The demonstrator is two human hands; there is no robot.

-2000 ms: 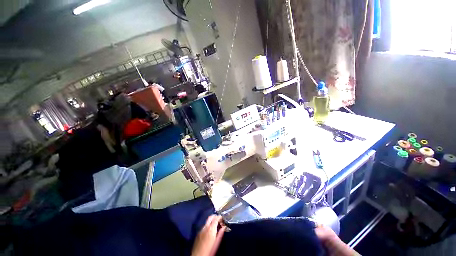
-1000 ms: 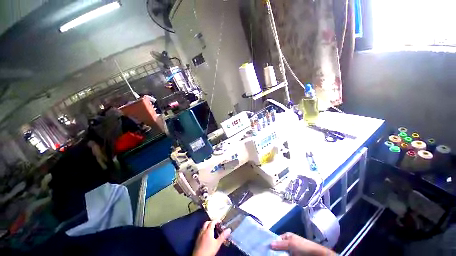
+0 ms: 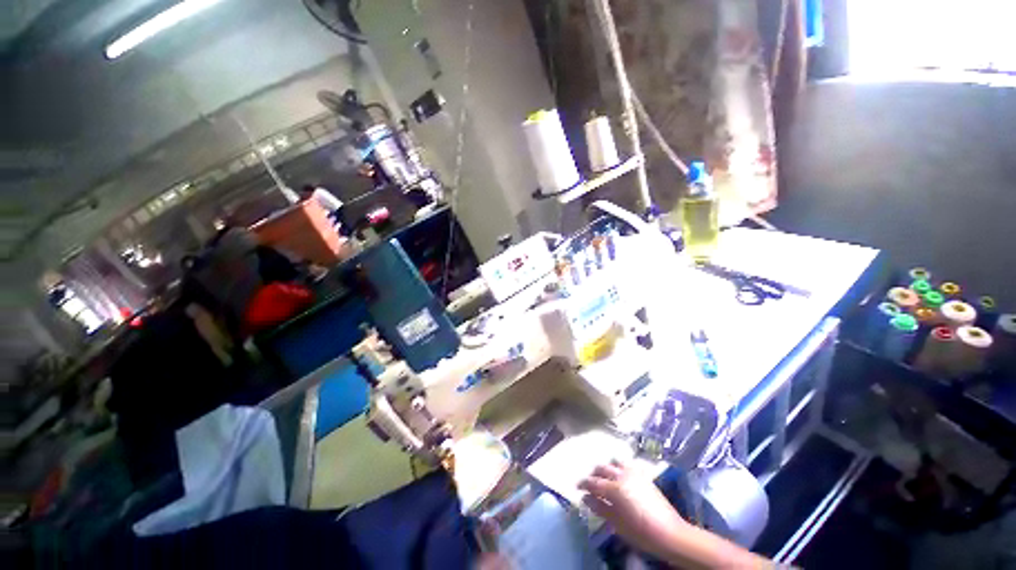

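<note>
The navy fabric panel (image 3: 379, 532) lies left of the needle area and runs off the bottom edge. A pale-blue fabric piece (image 3: 543, 537) lies in front of the machine bed. The white sewing machine (image 3: 507, 384) stands behind it, its needle area (image 3: 477, 462) lit yellow. My right hand (image 3: 626, 499) rests over the bed's right part, fingers partly curled, with nothing clearly seen in it. My left hand (image 3: 490, 560) is blurred and mostly cut off at the bottom edge by the fabric; its grip cannot be made out.
A small-parts tray (image 3: 680, 428), small blue snips (image 3: 703, 354), scissors (image 3: 752, 287) and a yellow-green bottle (image 3: 700, 217) are on the table. White thread cones (image 3: 550, 153) stand behind. Coloured spools (image 3: 956, 336) are at right. A person in dark clothing (image 3: 167, 367) is at far left.
My right hand has let go of the pale-blue fabric and moved up over the machine bed. My left hand has dropped towards the bottom edge. Earlier, navy fabric was stretched between both hands.
</note>
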